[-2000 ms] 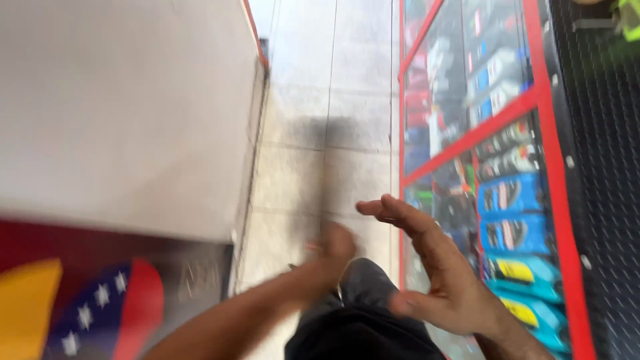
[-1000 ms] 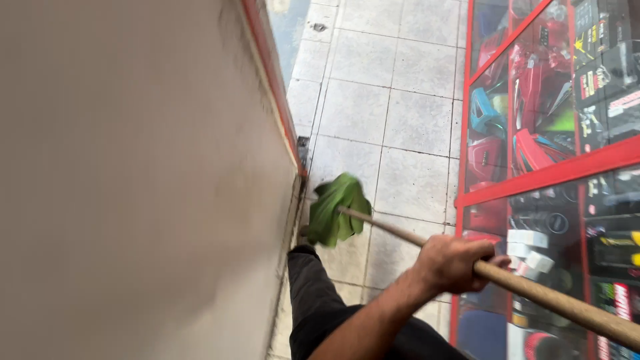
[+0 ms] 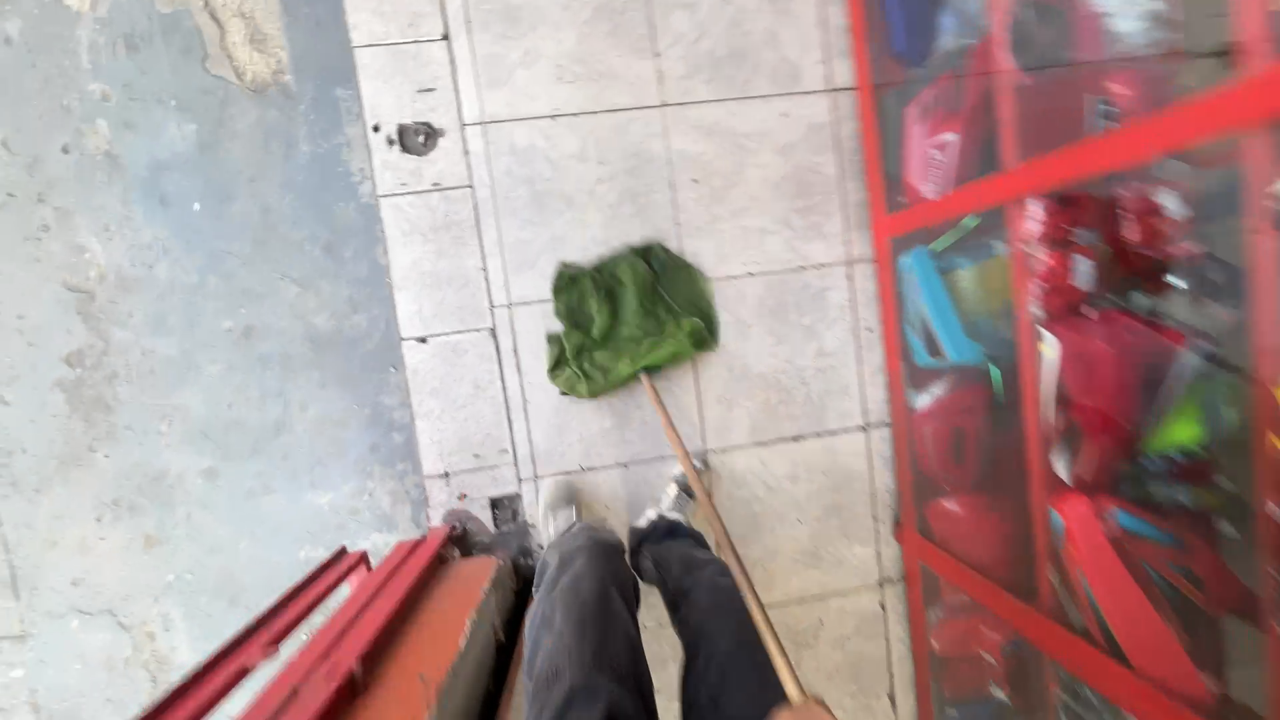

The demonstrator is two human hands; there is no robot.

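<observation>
A green cloth (image 3: 635, 320) lies spread on the floor tiles, ahead of my shoes, at the far end of a long wooden pole (image 3: 725, 540). The pole slants down and right past my right leg to the bottom edge. There a small part of one hand (image 3: 803, 710) shows, closed around the pole; I take it for my right hand, as it lies to the right of my body. Most of that hand is cut off by the frame. My left hand is out of view.
A red-framed glass display case (image 3: 885, 220) with packaged goods and red parts stands along the right. At lower left are red metal rails (image 3: 350, 630) beside an orange-topped ledge (image 3: 440, 610). Worn blue-grey concrete (image 3: 200, 300) borders the white floor tiles (image 3: 760, 170) on the left.
The green cloth has moved from beside the wall's end onto the tiles ahead of my feet. The gripping hand has dropped almost out of view. The view has swung considerably.
</observation>
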